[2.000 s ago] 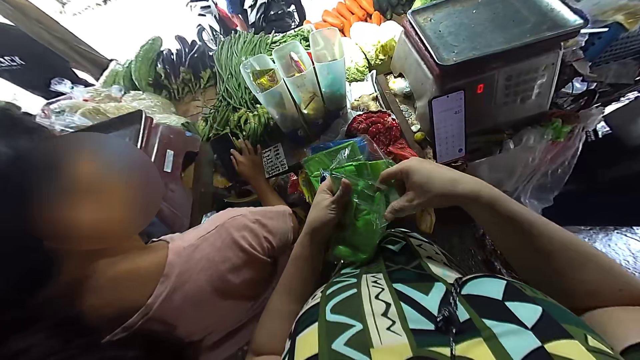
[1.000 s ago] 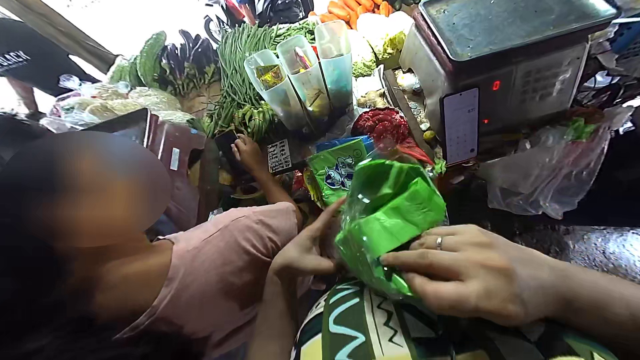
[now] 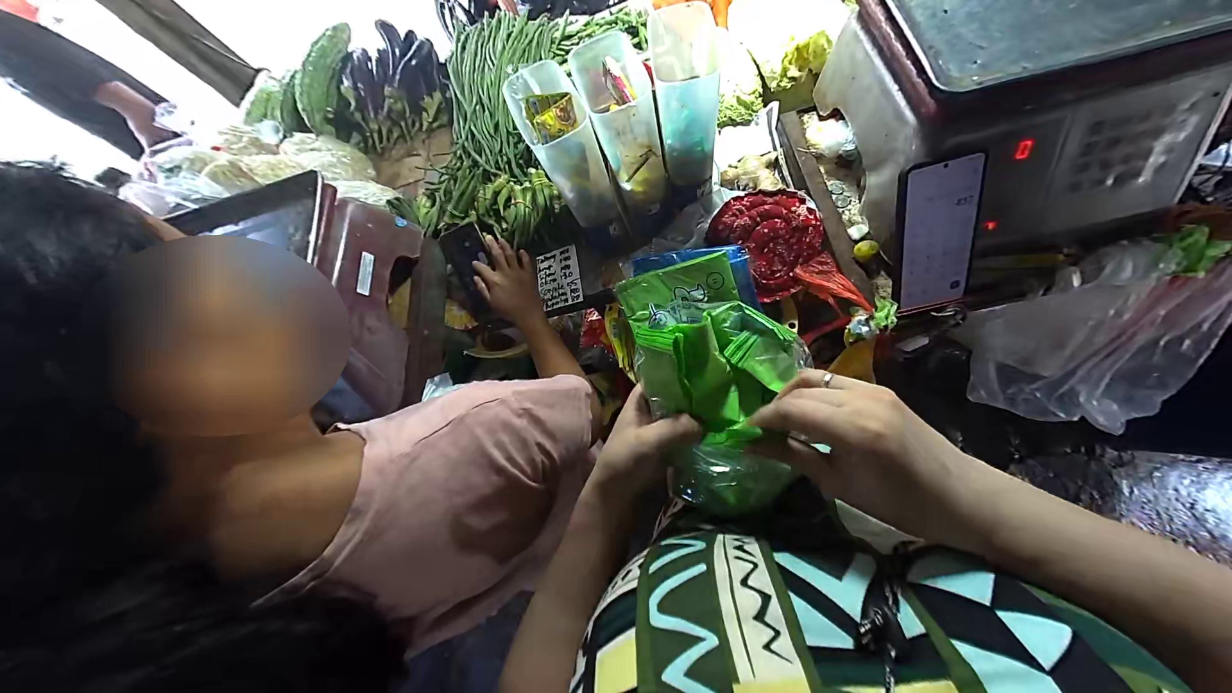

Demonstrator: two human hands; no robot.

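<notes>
A bundle of folded green bags (image 3: 717,380), partly inside a clear plastic wrapper (image 3: 736,476), is held in front of my lap. My left hand (image 3: 640,443) grips its left side, thumb in front. On the right, my right hand (image 3: 833,419), with a ring, pinches the green material at the bundle's lower right edge. Behind the bundle's top show a printed green packet (image 3: 688,289) and a blue packet (image 3: 736,260). Just beyond lies a red net bag (image 3: 765,236). Some fingertips of both hands are hidden by the bundle.
A person in a pink top (image 3: 472,481) is close on my left, a hand (image 3: 510,279) at a dark phone (image 3: 467,255). A digital scale (image 3: 1020,125) with a phone (image 3: 941,231) against it stands right. Plastic bins (image 3: 616,115), long beans (image 3: 491,87) and eggplants (image 3: 390,87) are ahead.
The green bundle, spread wide and turned to the right one second ago, now stands more upright and narrower between my hands. My right hand has moved up along its right side.
</notes>
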